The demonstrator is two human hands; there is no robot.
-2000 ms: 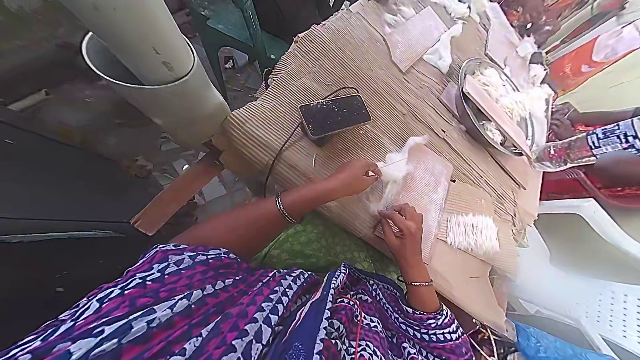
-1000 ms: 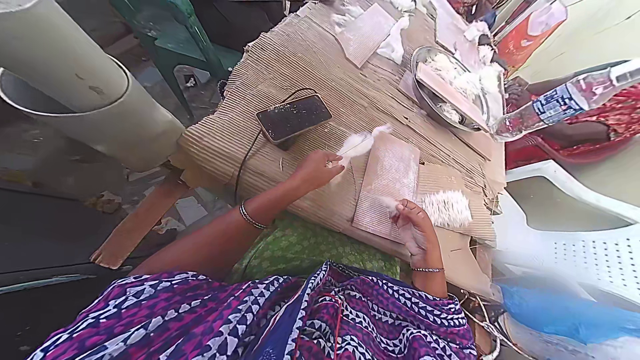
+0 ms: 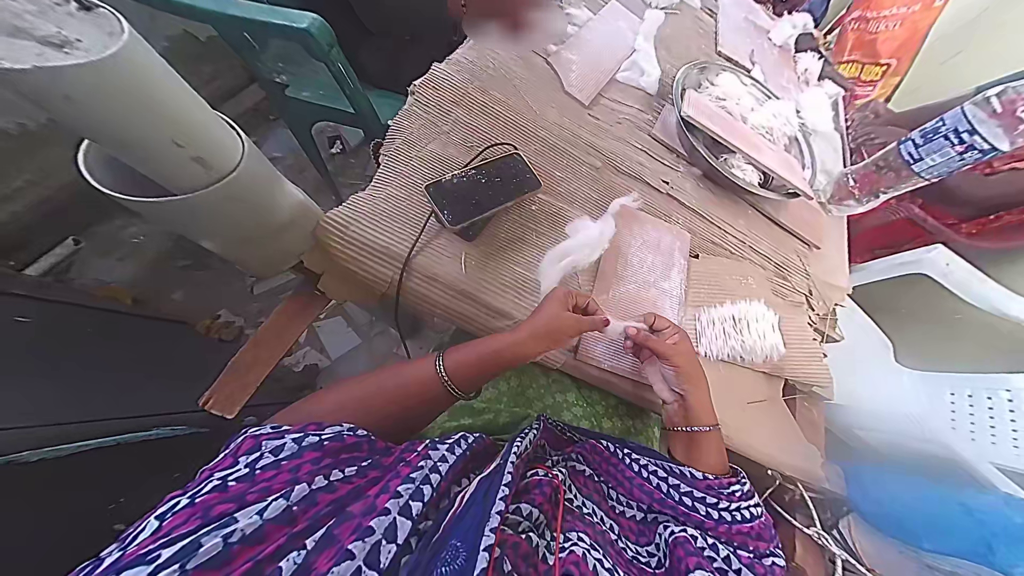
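Between my left hand (image 3: 564, 320) and my right hand (image 3: 668, 356) a small tuft of white cotton (image 3: 622, 327) is pinched by the fingertips of both. Below them lies a ridged cardboard piece (image 3: 644, 256) dusted with white. A longer strip of loose cotton (image 3: 580, 246) rests beside its upper left edge. To the right, a row of rolled white cotton wicks (image 3: 740, 331) sits on another corrugated piece. A phone (image 3: 484, 190) with a dark screen lies further left, tilted on something dark, a black cable running near it.
Corrugated cardboard (image 3: 400, 232) covers the table. A metal bowl (image 3: 680, 88) holds white wicks and a cardboard strip. A plastic bottle (image 3: 920, 152) is at the right, near another person's arm. Green (image 3: 320, 48) and white (image 3: 928, 336) plastic chairs flank the table. Large pipes (image 3: 216, 192) stand left.
My hands have come together over the ridged piece, with a tuft between them. The cotton strip my left hand held one second ago now lies on the table.
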